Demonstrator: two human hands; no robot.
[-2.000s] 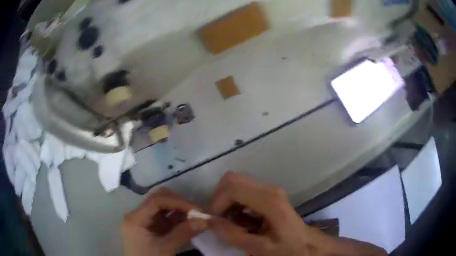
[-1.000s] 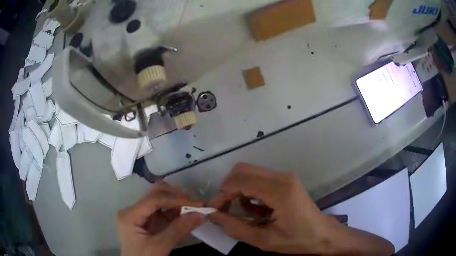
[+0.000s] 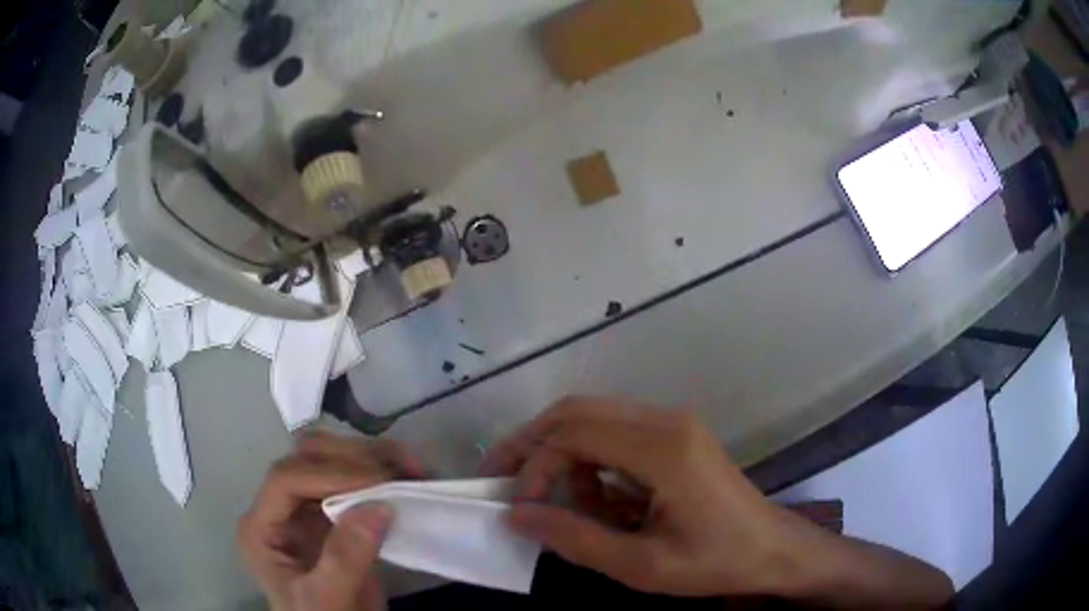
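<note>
A folded white fabric piece [image 3: 460, 537] is held between both hands at the bottom centre, its folded edge facing up. My left hand [image 3: 322, 519] pinches its left end between thumb and fingers. My right hand [image 3: 645, 495] grips its right end with thumb and fingertips. A small pale tip shows among the right fingers; I cannot tell what it is. A pile of white pointed pieces [image 3: 90, 346] is fanned out at the left. One pointed strip [image 3: 168, 436] lies a little apart at its lower side.
The sewing machine head's pale curved guard [image 3: 221, 272] and ribbed dials [image 3: 331, 179] stand at upper left. A round metal disc [image 3: 486, 239] lies beside them. A lit phone [image 3: 920, 191] rests at right. White sheets [image 3: 914, 501] are at lower right.
The white piece now shows as a longer, wider folded strip between the hands. My left hand has moved left, away from my right hand. The view has shifted slightly.
</note>
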